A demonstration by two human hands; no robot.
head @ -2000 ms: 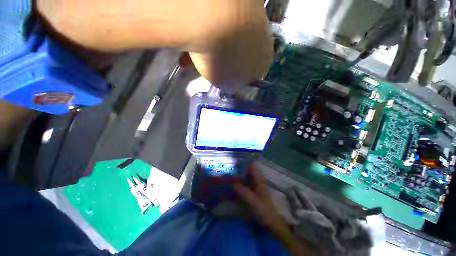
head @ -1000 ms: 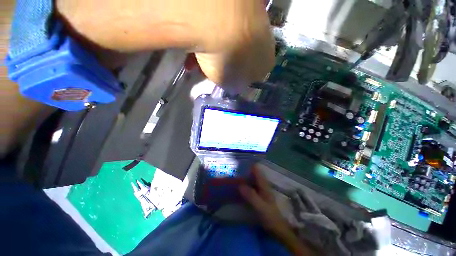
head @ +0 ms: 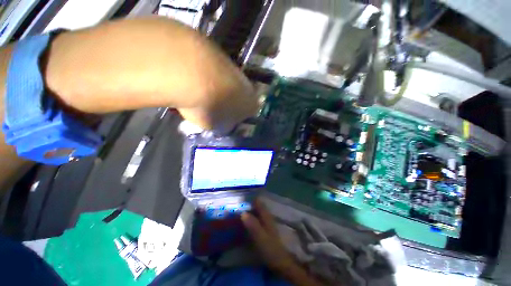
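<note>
A dark teach pendant (head: 231,169) with a bright white-blue screen, blue keys and a dark red lower part is in the centre, tilted slightly. My left hand (head: 232,109) comes from the left, bends down at the wrist and is at the pendant's top edge; its fingers are hidden or blurred. My right hand (head: 268,237) comes from the bottom, at the pendant's lower right edge, with fingertips over the key area. The pendant lies between both hands, partly in front of the large green circuit board (head: 386,162).
Grey crumpled cloth (head: 330,251) lies before the board, near a metal rail (head: 442,261). Hoses (head: 400,84) and machine parts hang above the board. A blue wrist strap (head: 53,137) is on my left forearm. Small tubes (head: 130,257) lie on a green mat (head: 84,246) beside white paper (head: 159,237).
The view has shifted, so the pendant, board and cloth appear further left and lower. More of the board's right end shows. Both hands remain at the pendant.
</note>
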